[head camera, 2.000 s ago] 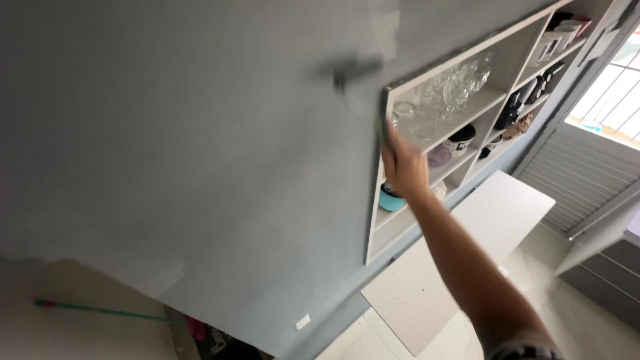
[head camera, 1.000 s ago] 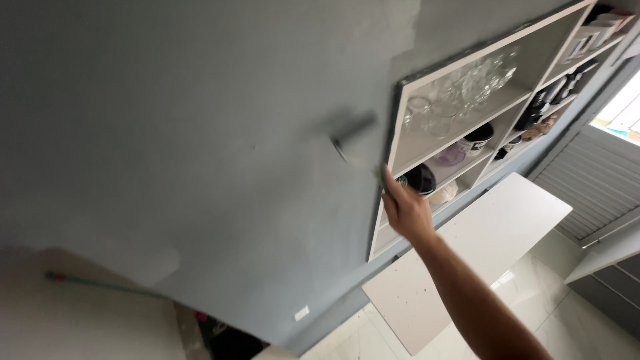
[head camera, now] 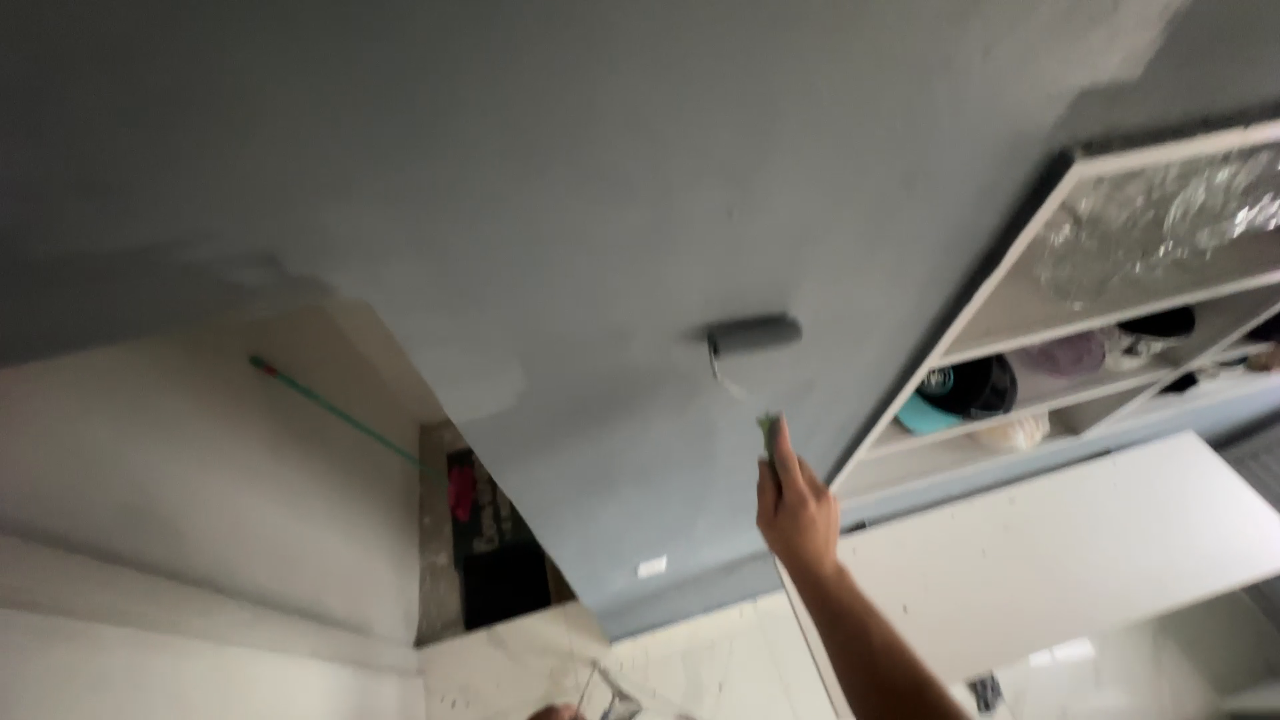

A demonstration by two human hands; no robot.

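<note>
My right hand (head camera: 800, 510) grips the green handle of a paint roller (head camera: 755, 333), thumb along the handle. The roller's dark grey sleeve lies against the grey wall (head camera: 600, 220), left of the built-in shelf. At the bottom edge only a small part of my left hand (head camera: 557, 713) shows; whether it holds anything is hidden. Close beside it is a blurred, thin metallic object (head camera: 615, 697) that I cannot identify. Lighter and darker grey patches show on the wall near the shelf's top corner and at the left.
White shelving (head camera: 1010, 300) at the right holds glassware and caps, one black and turquoise (head camera: 960, 390). Below it juts a white tabletop (head camera: 1050, 550). A white wall plate (head camera: 652, 567) sits low on the wall. A green pole (head camera: 340, 412) and dark items (head camera: 500, 560) are at the left.
The roller and my right hand have moved down the wall, away from the shelf's top corner. The view has shifted left, and part of my left hand now shows at the bottom.
</note>
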